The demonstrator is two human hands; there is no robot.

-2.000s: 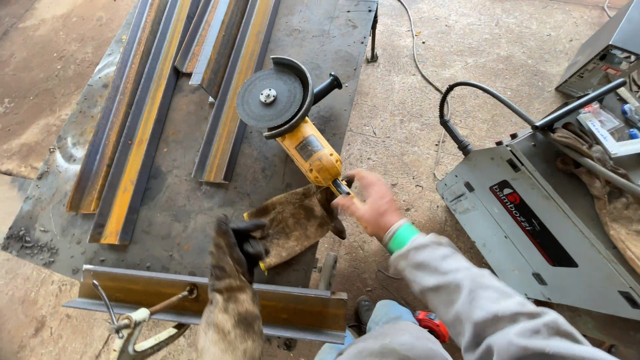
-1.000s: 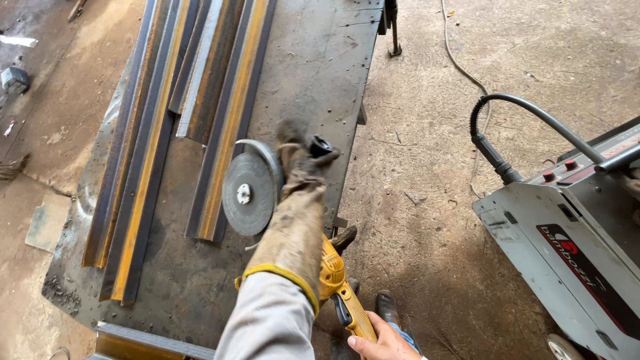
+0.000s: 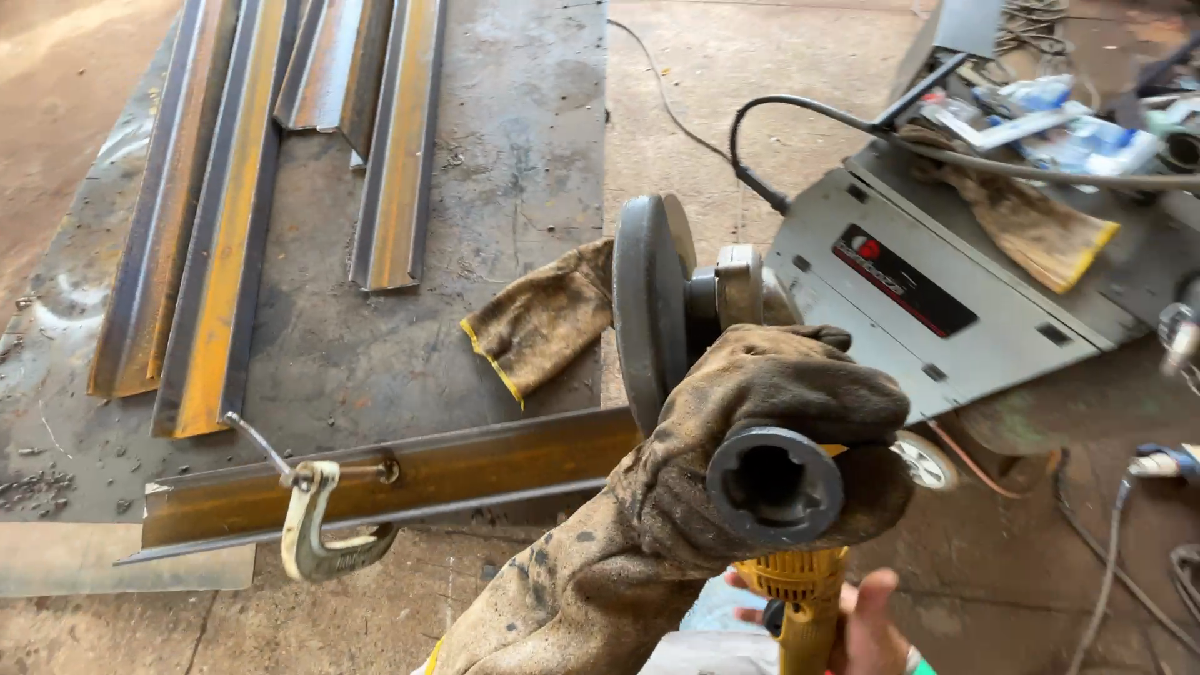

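Note:
A stained leather work glove covers my left hand (image 3: 783, 403), which is closed around the black side handle (image 3: 776, 487) of an angle grinder (image 3: 802, 591). The grinder's disc and dark guard (image 3: 649, 314) stand edge-on just beyond that glove. Bare, my right hand (image 3: 867, 619) is low in the view at the yellow rear body, partly hidden by it; its thumb is raised and its grip is unclear. A second leather glove (image 3: 544, 323) lies on the steel table. Left of the grinder, a C-clamp (image 3: 323, 525) grips a rusty angle bar (image 3: 487, 469) along the table's near edge.
Several steel angle bars (image 3: 220, 309) lie on the metal table (image 3: 506, 169). At the right stands a grey welding machine (image 3: 900, 281) with a cable, another leather glove (image 3: 1041, 225) and plastic items on top. Cables (image 3: 1111, 553) run over the concrete floor at the lower right.
My gloved left hand has come onto the side handle, and the grinder has turned and come nearer to the camera. The view has swung. Two seconds ago my right hand alone held the grinder.

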